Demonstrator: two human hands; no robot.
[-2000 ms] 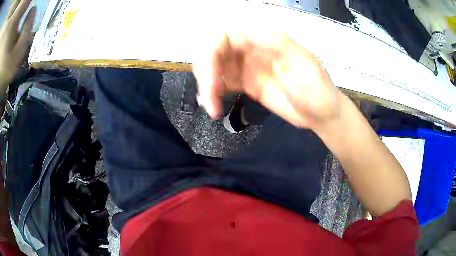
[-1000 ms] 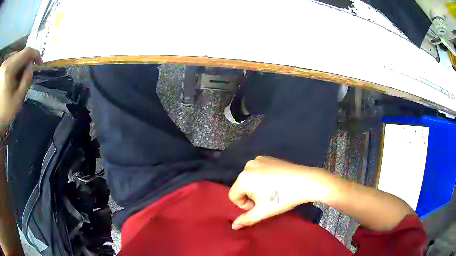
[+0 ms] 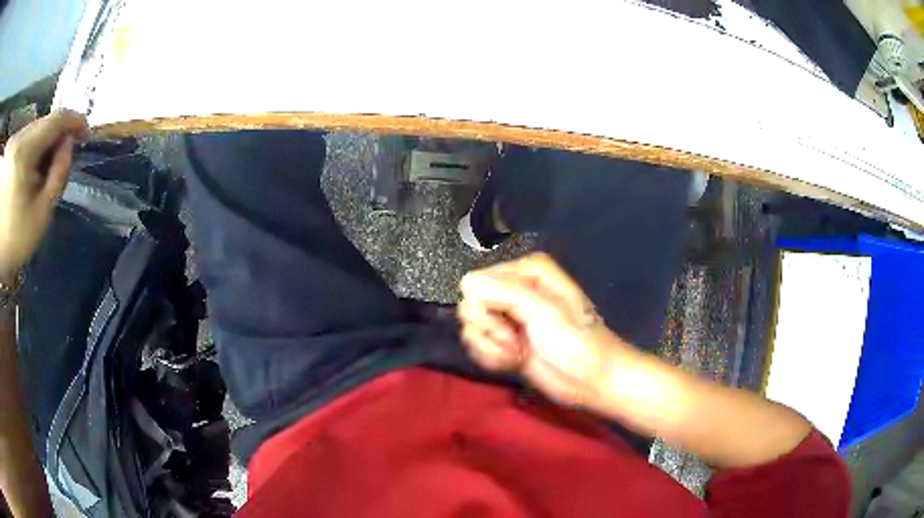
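Note:
My left hand (image 3: 39, 182) is at the far left, cut by the picture's edge, its curled fingers gripping the near left corner of the white table (image 3: 355, 61). My right hand (image 3: 532, 324) is slightly blurred above my lap, below the table edge. Its fingers are curled in and no object shows in it. A heap of black and grey fabric pieces (image 3: 96, 334) lies at the left below the table, beside my leg; neither hand visibly holds it.
The table has a wooden front edge. Dark fabric (image 3: 821, 40) lies at the top right beside cream machine parts (image 3: 892, 56). A blue bin (image 3: 897, 334) with a white panel (image 3: 819, 339) stands at lower right. A pedal-like metal part (image 3: 446, 165) is under the table.
My right hand moved down from over the table edge to my lap, then rose slightly. My left hand came onto the table corner and stayed there. The view shifted slightly.

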